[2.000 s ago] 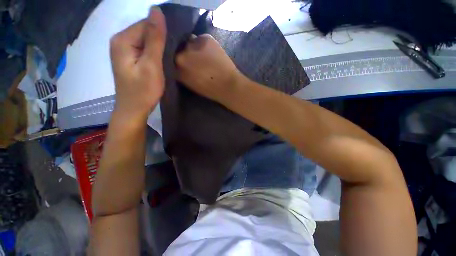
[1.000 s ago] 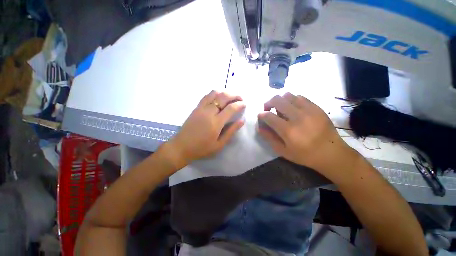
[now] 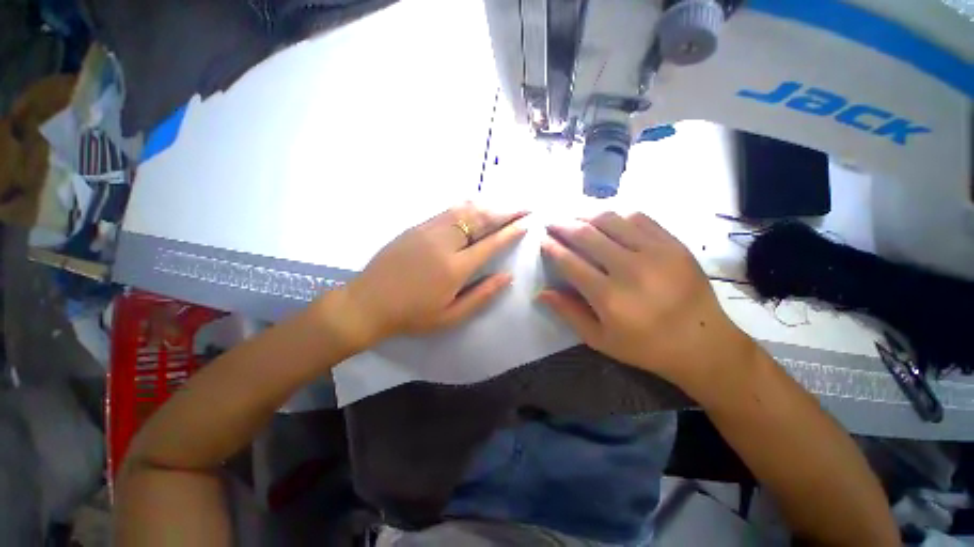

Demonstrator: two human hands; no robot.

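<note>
A white piece (image 3: 470, 355) lies at the table's front edge under my hands, over a dark grey fabric panel (image 3: 427, 427) that hangs onto my lap. My left hand (image 3: 438, 272) lies flat on the white piece, fingers pointing in toward the needle area. My right hand (image 3: 630, 283) lies on it from the right, fingertips close to my left ones. Both hands are in front of the presser foot (image 3: 555, 134) of the white sewing machine (image 3: 833, 107). Glare hides the fabric's far edge.
A black bundle (image 3: 844, 278) and snips (image 3: 908, 376) lie at the right. A black rectangular pad (image 3: 783, 174) is behind the bundle. Dark grey panels (image 3: 203, 43) are at the back left. A red basket (image 3: 150, 353) stands below the table's left side.
The panel, earlier held up near the table edge, now lies with the white piece on top before the machine. Since one second ago my hands have flattened and shifted slightly; the view has moved a little.
</note>
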